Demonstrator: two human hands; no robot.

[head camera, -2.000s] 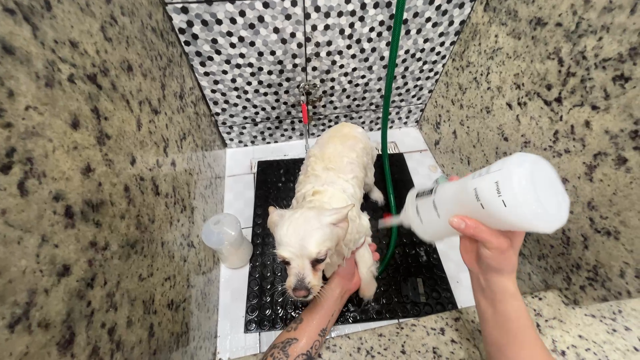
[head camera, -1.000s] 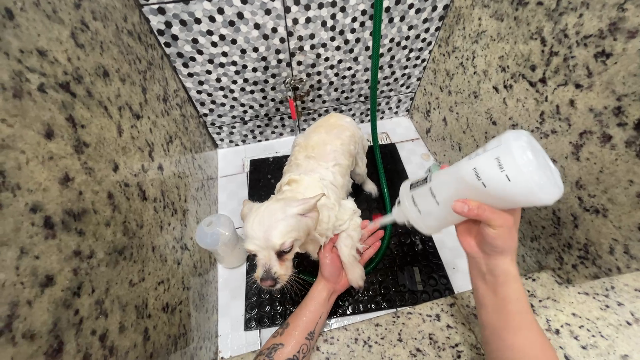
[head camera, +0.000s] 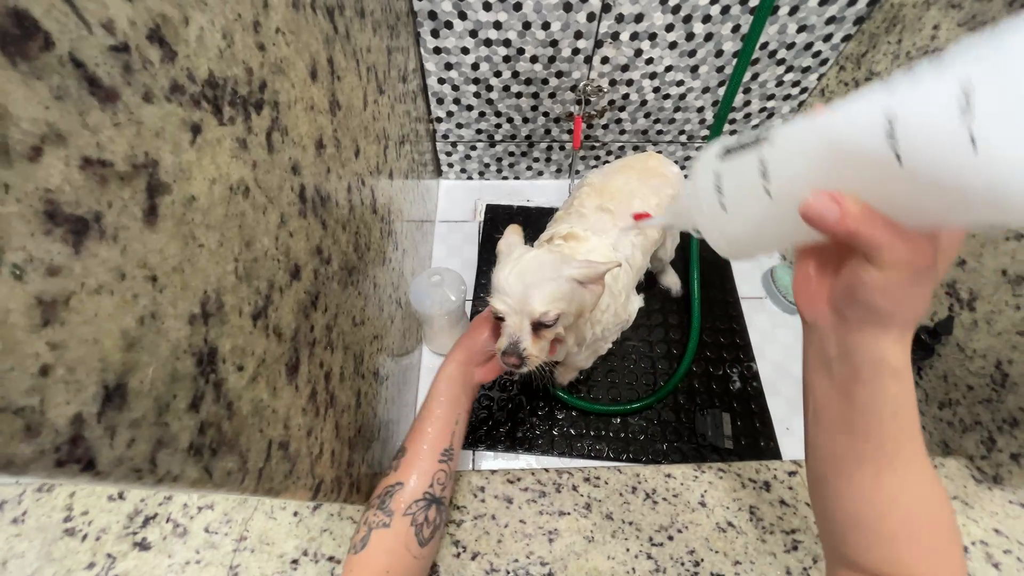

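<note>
A wet, cream-coloured small dog (head camera: 600,256) stands on a black rubber mat (head camera: 640,436), its head low and turned towards me. My left hand (head camera: 480,348) is at the side of its head, by the cheek and chin; the fingers are partly hidden behind the head. In my right hand (head camera: 872,256) is a large white plastic squeeze bottle (head camera: 848,152) with graduation marks, tilted so that its red-tipped nozzle points at the dog's back. Whether the nozzle touches the fur, I cannot tell.
A translucent bottle (head camera: 440,312) stands left of the mat. A green hose (head camera: 694,320) runs down the tiled wall and curves over the mat. There is a red-handled tap (head camera: 577,132) on that wall. A pale green round brush (head camera: 780,286) lies at right. A speckled stone ledge (head camera: 624,512) is in front.
My left hand has moved from the dog's raised front paw to the side of its head. The bottle in my right hand has shifted, its nozzle now over the dog's back.
</note>
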